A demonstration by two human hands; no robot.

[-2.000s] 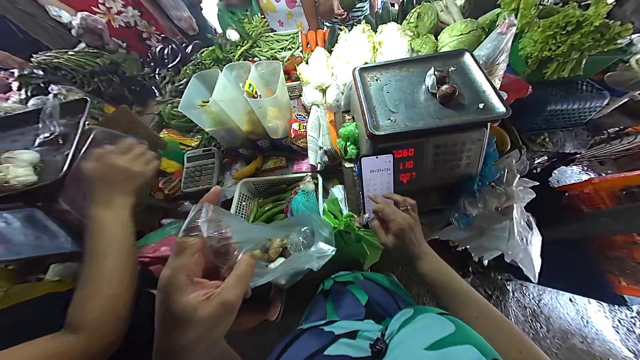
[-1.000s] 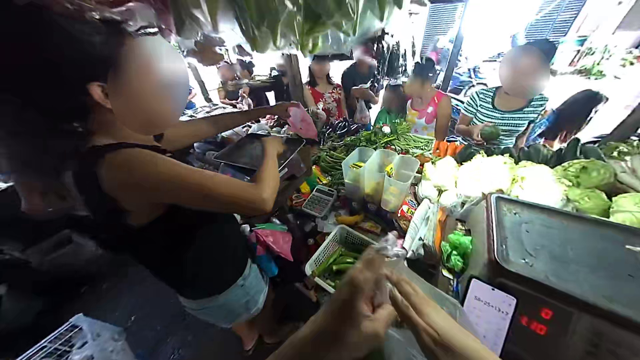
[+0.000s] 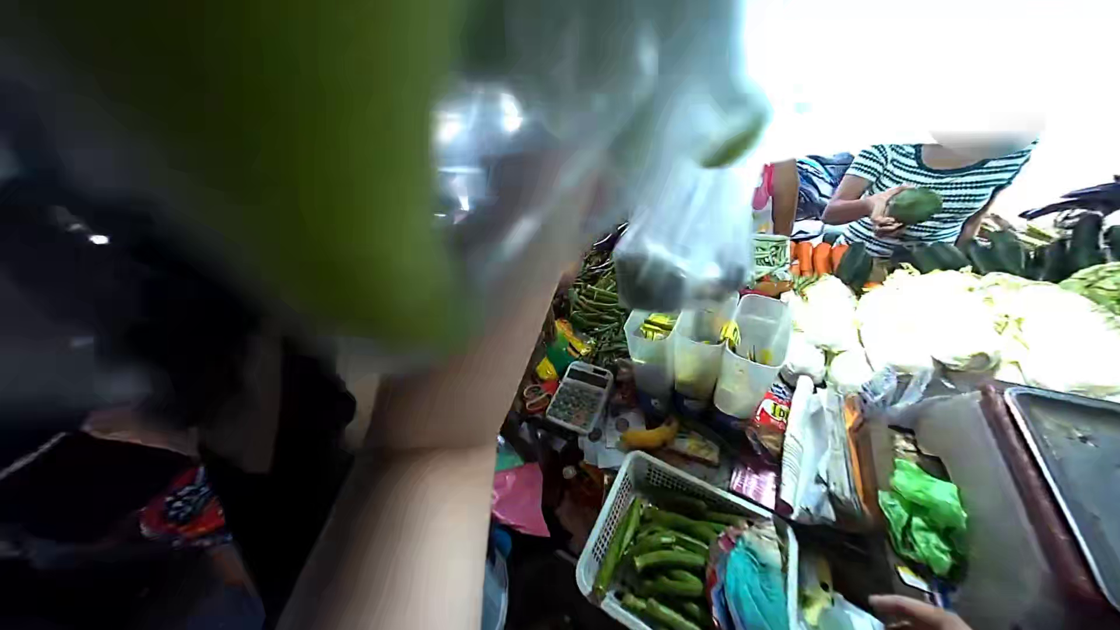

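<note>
My left forearm rises through the middle of the view, and my left hand (image 3: 569, 192) is a blur among hanging clear plastic bags (image 3: 687, 227). Its fingers are hidden, so I cannot tell whether it holds one. A large blurred green shape (image 3: 350, 175), perhaps bagged produce, fills the upper left, very near. At the bottom edge only some fingers of my right hand (image 3: 914, 611) show, close to a pale plastic bag (image 3: 844, 612); what they touch is out of sight. Left of them, a white plastic basket (image 3: 604, 525) holds long green vegetables (image 3: 669, 560) and a teal bundle (image 3: 754, 582).
Behind the basket are a calculator (image 3: 579, 398), a banana (image 3: 649, 435) and three translucent containers (image 3: 752, 363). Cauliflowers (image 3: 927, 319) lie behind a metal scale tray (image 3: 1076, 464). A crumpled green bag (image 3: 926, 516) is left of it. Across the stall, a person in stripes (image 3: 945, 184) holds a green fruit (image 3: 914, 205).
My hands were close together at a clear bag one second ago; now they are apart and my left arm is raised. Blurred hanging bags now cover much of the upper left.
</note>
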